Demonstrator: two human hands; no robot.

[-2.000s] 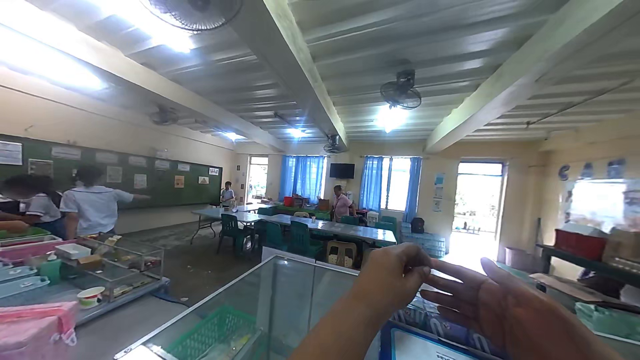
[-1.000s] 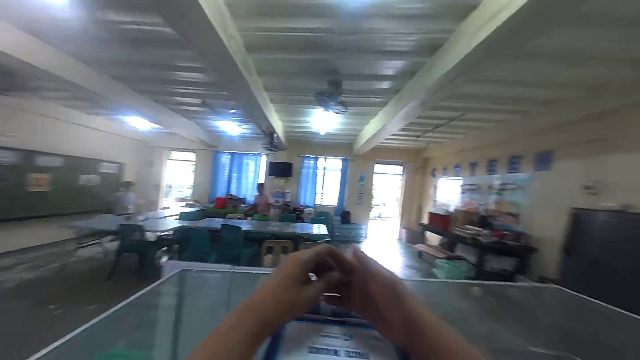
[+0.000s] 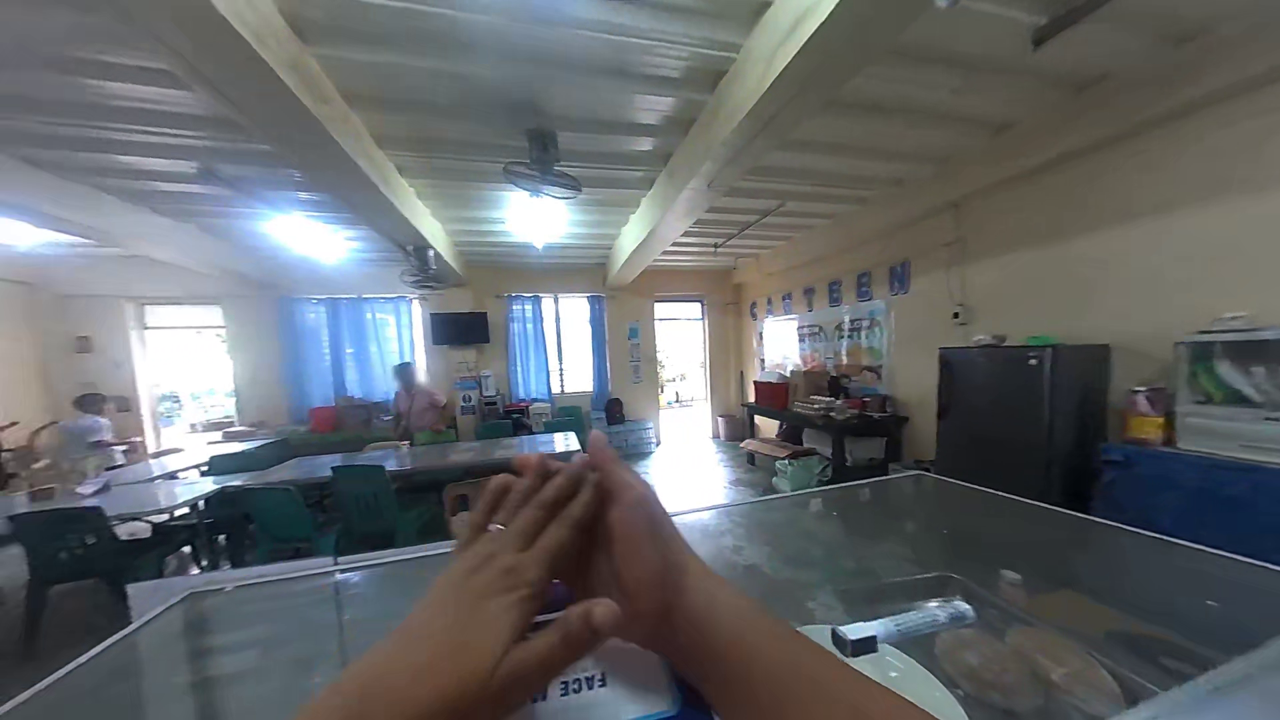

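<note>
My left hand (image 3: 525, 560), with a ring on one finger, lies palm against my right hand (image 3: 635, 550) above the glass counter. Its thumb stands apart from the fingers. The fingers of both hands point up and forward, and no object shows between them, though the palms are hidden. Below them is a box with printed writing (image 3: 605, 690), partly covered by my wrists. To the right, a marker with a dark cap (image 3: 905, 625) lies over the edge of a white plate (image 3: 915, 680).
The glass-topped counter (image 3: 790, 530) spans the foreground, with a clear container (image 3: 1040, 650) at right. Beyond stand long tables (image 3: 400, 458), green chairs (image 3: 370, 505), a dark refrigerator (image 3: 1025, 415) and a side table (image 3: 825, 415). Two people (image 3: 415, 405) are at the far tables.
The view has turned strongly to the right. My hands were apart two seconds ago with fingers spread; now they are together, palm to palm.
</note>
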